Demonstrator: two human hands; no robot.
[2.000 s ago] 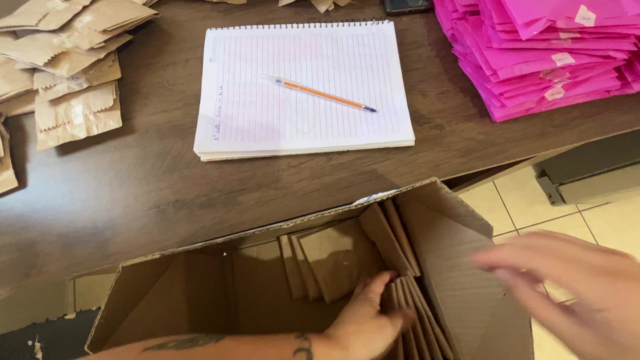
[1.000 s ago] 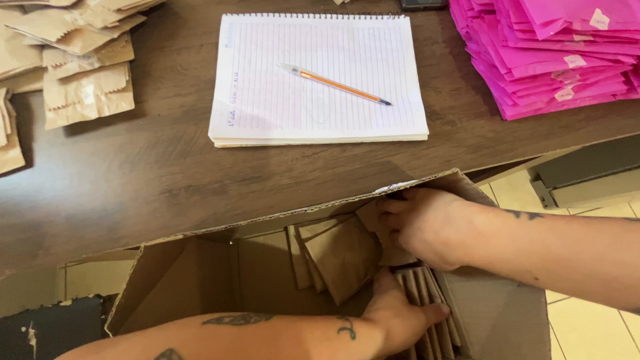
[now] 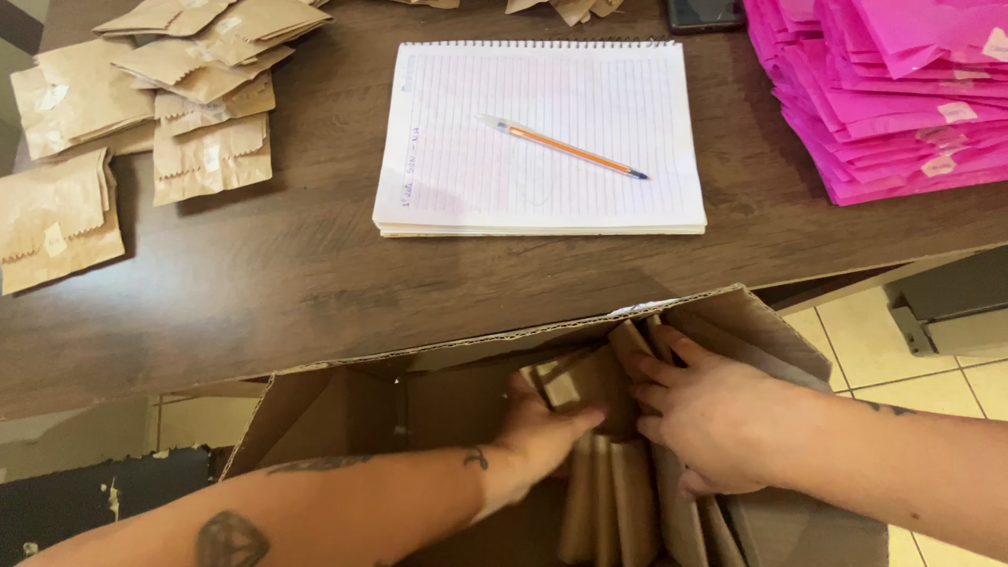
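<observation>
An open cardboard box [image 3: 315,409] stands below the table's front edge. Inside it, my left hand [image 3: 543,433] is closed around a few brown paper packets [image 3: 563,386], thumb on the near side. To its right, my right hand [image 3: 701,402] has its fingers on upright brown packets [image 3: 630,339] near the box's right wall; whether it grips them is hard to tell. More brown packets [image 3: 602,500] stand on edge below my hands, in the near part of the box. The bottoms of the packets are hidden.
On the wooden table [image 3: 315,268] lie a spiral notebook [image 3: 543,181] with an orange pen [image 3: 567,148] on it, folded brown paper packets [image 3: 213,150] at the left, a stack of pink packets [image 3: 882,118] at the right and a dark phone [image 3: 705,14] at the back.
My left hand has taken hold of packets that leaned loose in the box a second ago. My right hand, away from the packets two seconds ago, has come in to the box's right side.
</observation>
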